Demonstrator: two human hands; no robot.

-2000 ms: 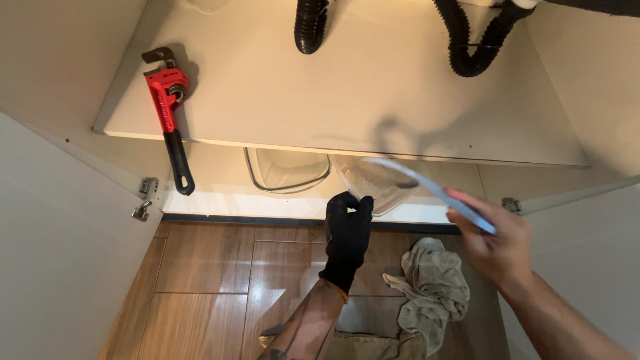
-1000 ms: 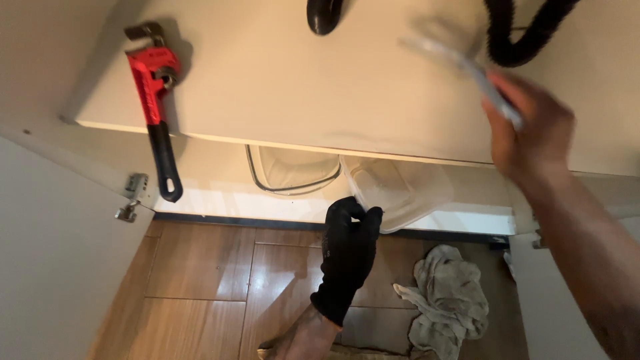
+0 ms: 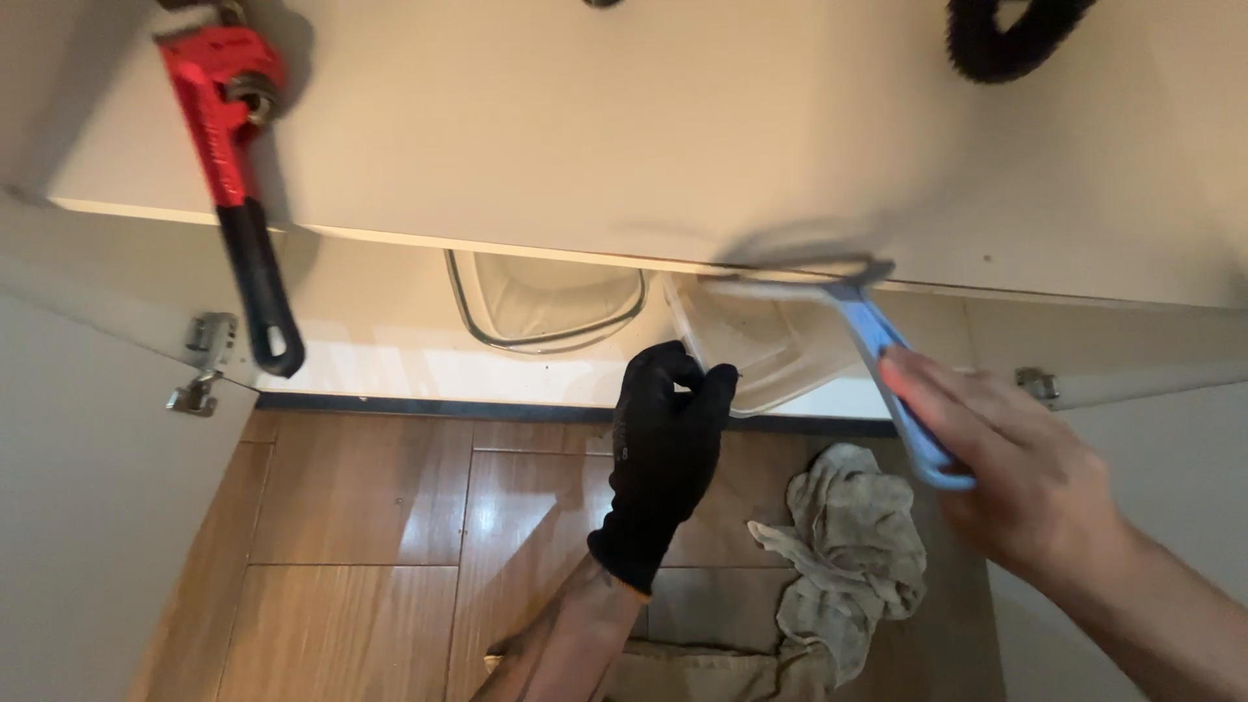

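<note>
My left hand (image 3: 673,448), in a black work glove, pinches the near left edge of a clear plastic container (image 3: 770,341) below the cabinet shelf's front edge. My bare right hand (image 3: 1004,458) grips the light blue handle of a brush or scraper-like tool (image 3: 902,390). The tool's blurred head is at the shelf's front edge, above the container; its exact kind cannot be told. Left of my gloved hand stands a glass dish (image 3: 551,302), partly under the shelf. A red pipe wrench (image 3: 229,146) with a black handle lies on the shelf at left, its handle overhanging the edge.
The white cabinet shelf (image 3: 604,146) spans the upper view, with a black corrugated drain hose (image 3: 1014,39) at top right. Open doors with metal hinges (image 3: 200,366) flank both sides. A crumpled grey rag (image 3: 848,546) lies on the wood-look floor (image 3: 361,507).
My right hand with the blue tool went up over the shelf, then came back down to its front edge. My left hand keeps its hold on the container. The view has moved closer.
</note>
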